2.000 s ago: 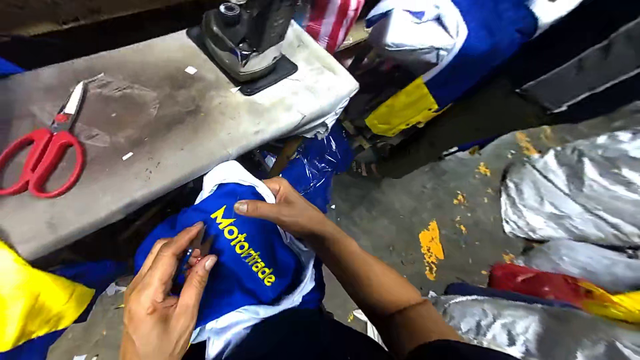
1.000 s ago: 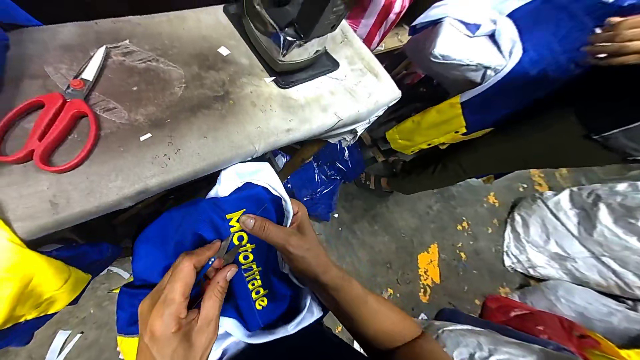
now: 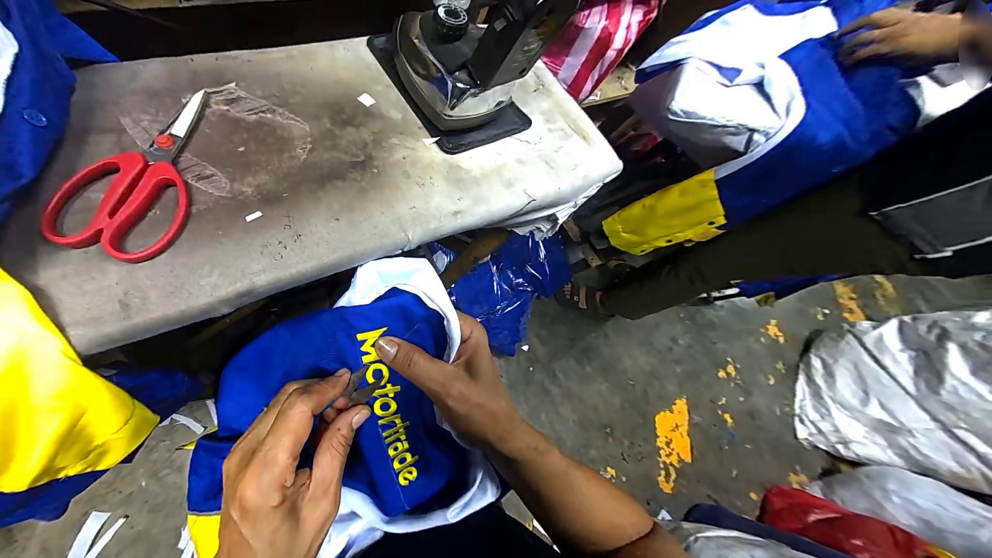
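Note:
A blue garment (image 3: 302,349) with white and yellow parts lies across the lap, bearing yellow embroidered lettering (image 3: 387,418). My left hand (image 3: 291,457) pinches small metal thread snips (image 3: 361,387), their tips at the upper letters; the rest of the tool is hidden by the fingers. Around the garment's right edge my right hand (image 3: 457,380) grips the cloth, its thumb on top beside the first letter. Red-handled scissors (image 3: 128,201) rest on the padded ironing table (image 3: 325,225), blades slightly apart.
An iron (image 3: 457,77) stands on a dark pad at the table's back right. Another person's hand (image 3: 899,35) rests on a blue and white garment (image 3: 845,116) at upper right. Yellow cloth (image 3: 54,395) hangs at left. Silver-wrapped bundles (image 3: 907,395) lie on the floor at right.
The other person's hand and leg have come into sight at the right since the earliest frame. My hands stay at the lettering, the snips still between my left fingers.

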